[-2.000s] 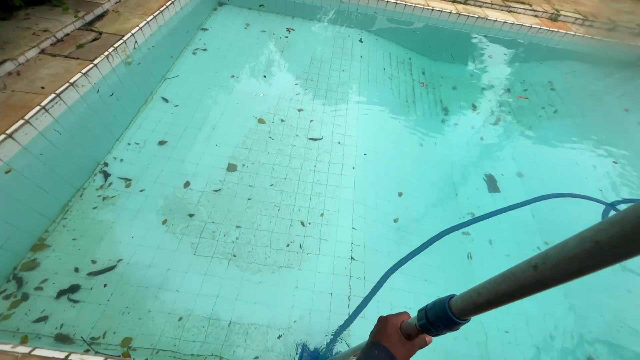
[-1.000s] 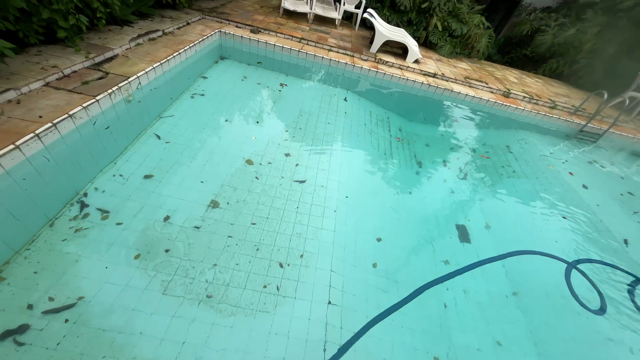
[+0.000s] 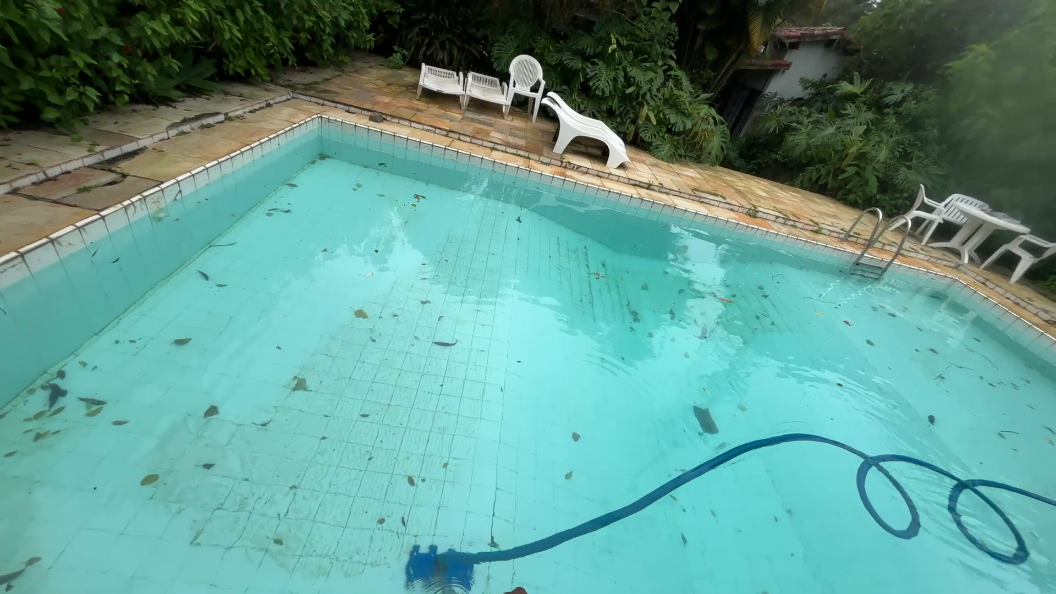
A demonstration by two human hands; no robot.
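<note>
A blue pool vacuum head lies at the water's surface at the bottom middle, with ripples around it. From it a blue hose runs up and right over the water of the tiled pool and curls into loops at the right. Only a small brown tip, perhaps a finger, shows at the bottom edge just right of the vacuum head; which hand it belongs to cannot be told. Otherwise both my hands are out of view, and the pole is not seen. Leaves and dark debris are scattered on the pool floor.
A tiled pool edge and stone paving run along the left and far sides. Beyond are white plastic loungers, chairs, a metal pool ladder and a white table. Dense plants border the paving.
A hand with a thick pole, seen at the lower right two seconds ago, is no longer in view there. The view has tilted up. The blue vacuum head now shows at the bottom.
</note>
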